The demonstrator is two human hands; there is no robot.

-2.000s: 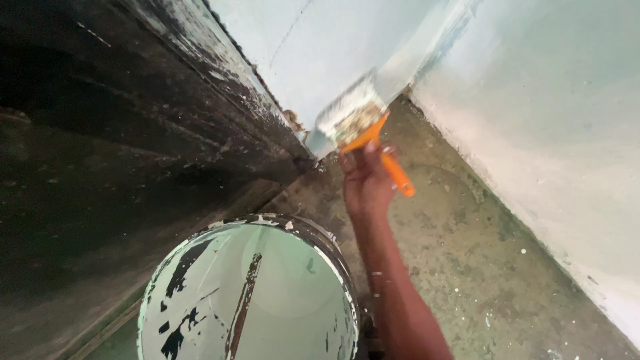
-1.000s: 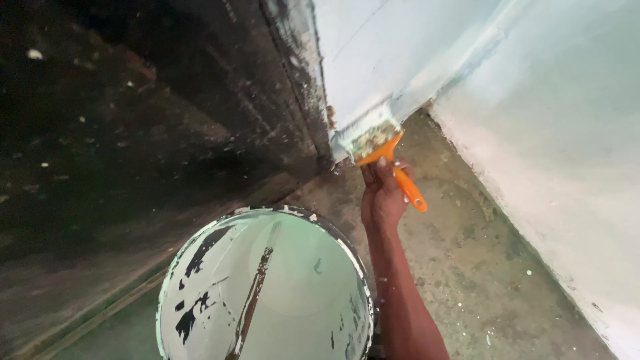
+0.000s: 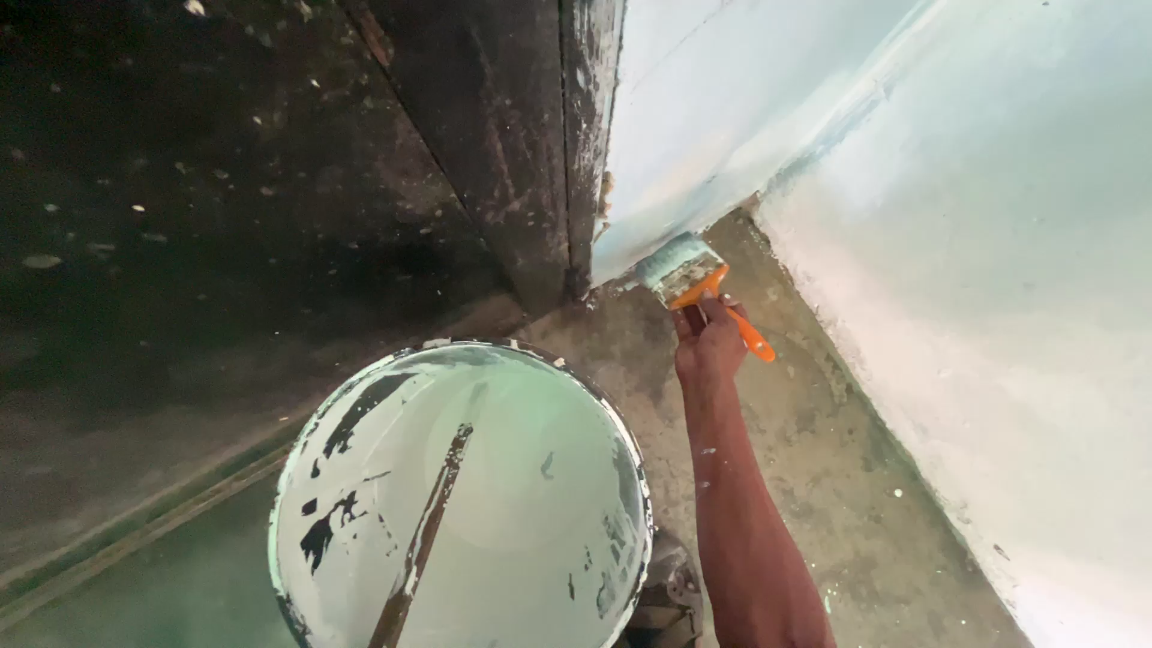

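Note:
My right hand (image 3: pixel 713 340) is closed around a wide paintbrush (image 3: pixel 691 274) with an orange handle. Its paint-coated bristles touch the foot of the white wall (image 3: pixel 711 117), close to the floor, between a dark door frame and the wall corner. Left of my forearm is a round bucket (image 3: pixel 643 504) of pale green-white paint, its rim and inner side smeared with paint. A paint-streaked wooden stick (image 3: pixel 430 531) stands slanted in it. My left hand is outside the view.
A dark, paint-spotted wooden door or panel (image 3: pixel 270 207) fills the left side. Another pale wall (image 3: pixel 999 297) rises on the right. Paint drops dot the concrete floor (image 3: pixel 837 477). Something dark, partly hidden, lies beside the bucket (image 3: pixel 668 585).
The brush in my right hand has moved a little rightward along the foot of the wall, away from the door frame. The view has shifted slightly.

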